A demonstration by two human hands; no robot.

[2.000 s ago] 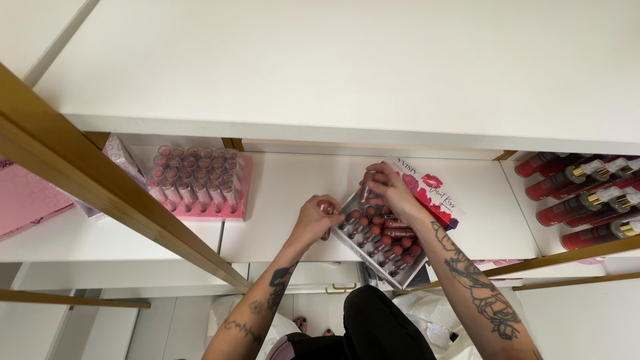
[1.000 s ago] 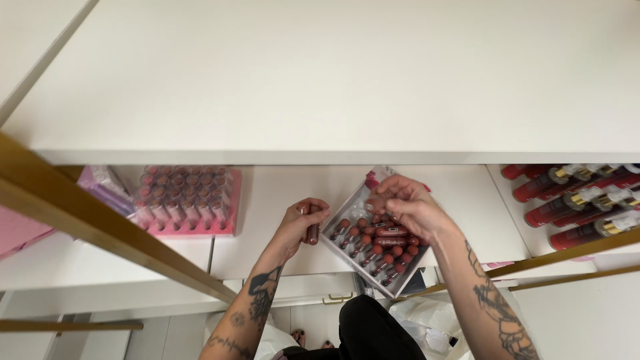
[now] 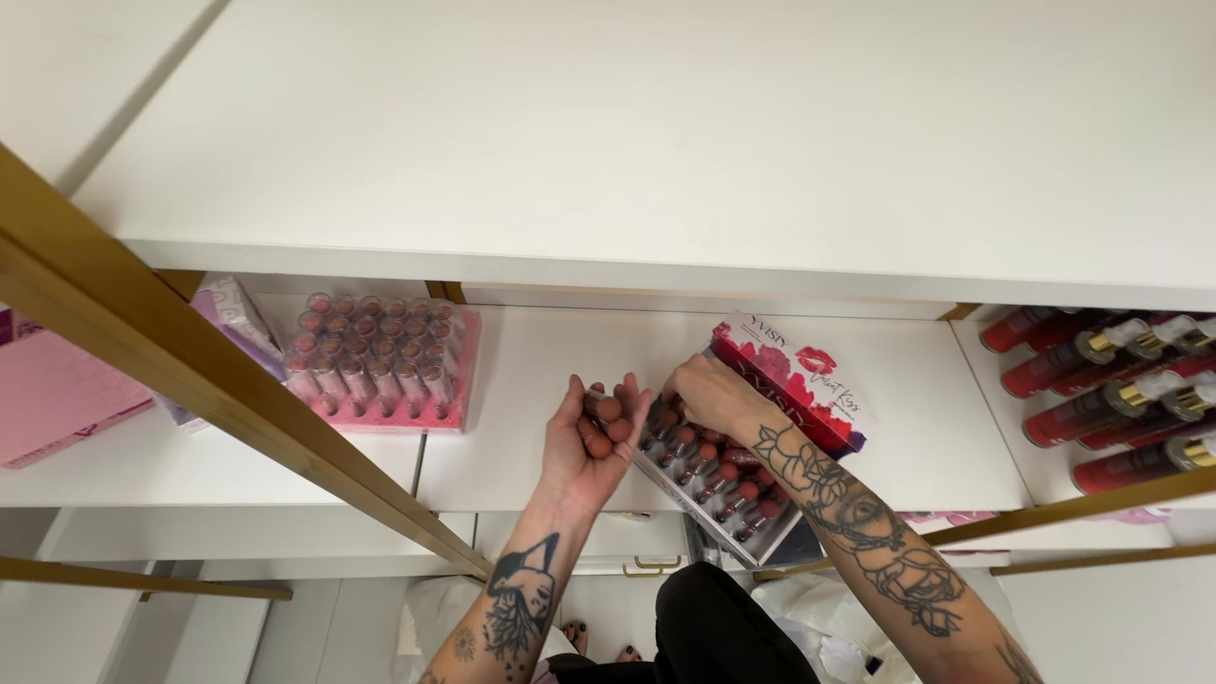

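Observation:
My left hand (image 3: 591, 442), palm up with curled fingers, holds several lip gloss tubes (image 3: 605, 425) with brownish-pink round caps. To its right, my right hand (image 3: 712, 391) reaches over the back left part of a cardboard display box (image 3: 750, 560); its fingertips are hidden, so I cannot tell whether it grips anything. Rows of similar tubes (image 3: 730, 475) stand in the box, and a few lie across them. The printed red and white header (image 3: 807, 380) rises behind. The box sits askew on the white shelf (image 3: 532, 351), its near corner past the shelf's front edge.
A pink tray (image 3: 456, 418) of clear lip gloss tubes stands at left, with pink boxes (image 3: 66, 399) farther left. Red bottles with gold collars (image 3: 1054, 418) lie at right. An upper white shelf (image 3: 608, 142) overhangs. A gold metal post (image 3: 237, 380) crosses the left side.
My left hand has turned palm up and shows several tubes in it. My right hand has shifted toward the back left part of the box, and the header shows more fully than one second ago.

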